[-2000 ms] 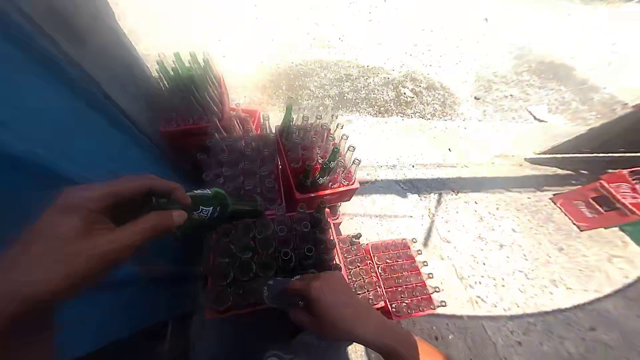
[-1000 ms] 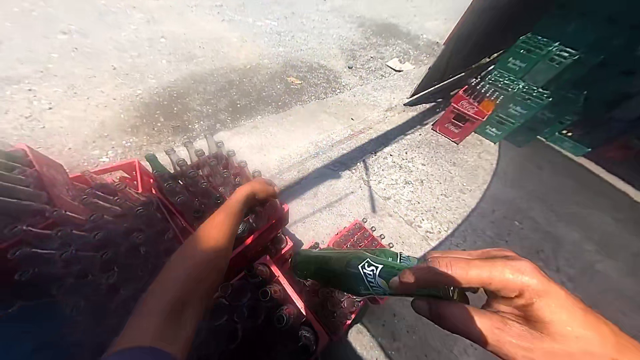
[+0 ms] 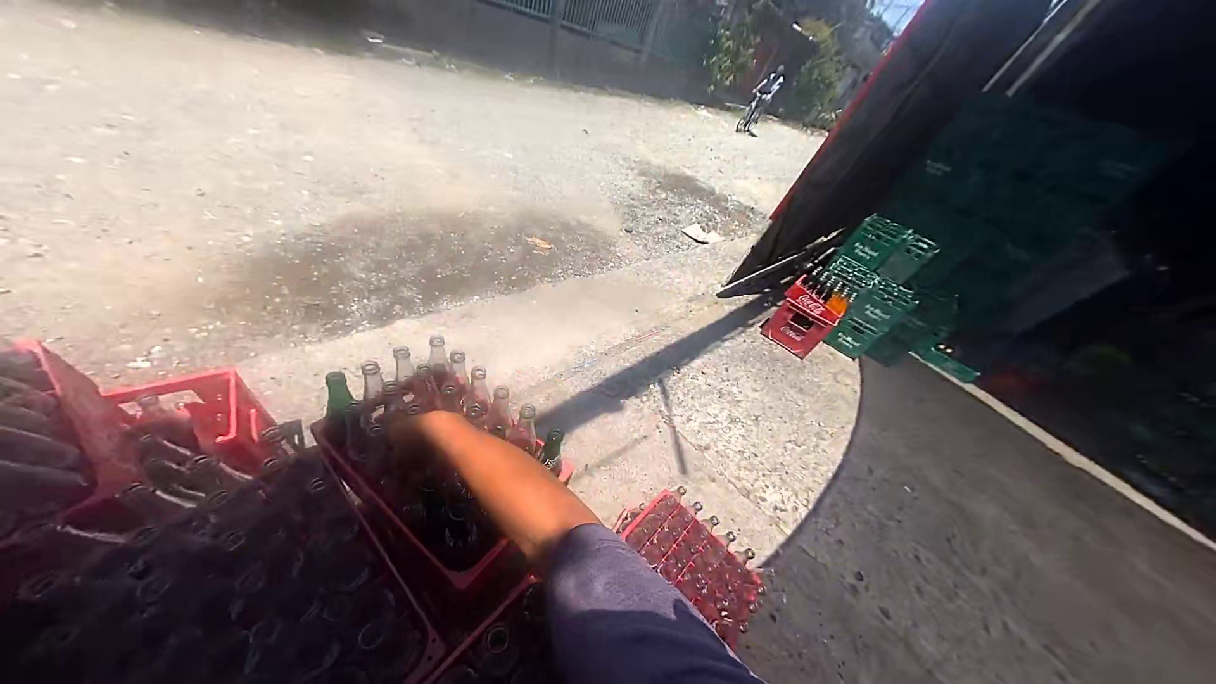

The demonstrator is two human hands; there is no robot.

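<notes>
My right arm, in a dark blue sleeve, reaches in from the bottom edge. My right hand (image 3: 418, 432) is blurred, low among the bottle necks of a red plastic crate (image 3: 475, 570). Its fingers are hidden, so whether it holds a bottle cannot be told. Clear glass bottles (image 3: 437, 359) stand around it, with a green glass bottle (image 3: 337, 391) at the crate's left corner and another green bottle (image 3: 552, 448) at its right. My left hand is out of view.
More red crates (image 3: 237, 399) of bottles lie left and below. A lower red crate (image 3: 689, 551) stands on the concrete. Red Coca-Cola crates (image 3: 793, 328) and green crates (image 3: 860, 318) are stacked beyond, beside a dark opening. A person on a bicycle (image 3: 760, 100) is far off on the gravel.
My right hand has moved left into the crate; one second ago it held a green Sprite bottle at the right. My left arm, then reaching over the crate, has left the view.
</notes>
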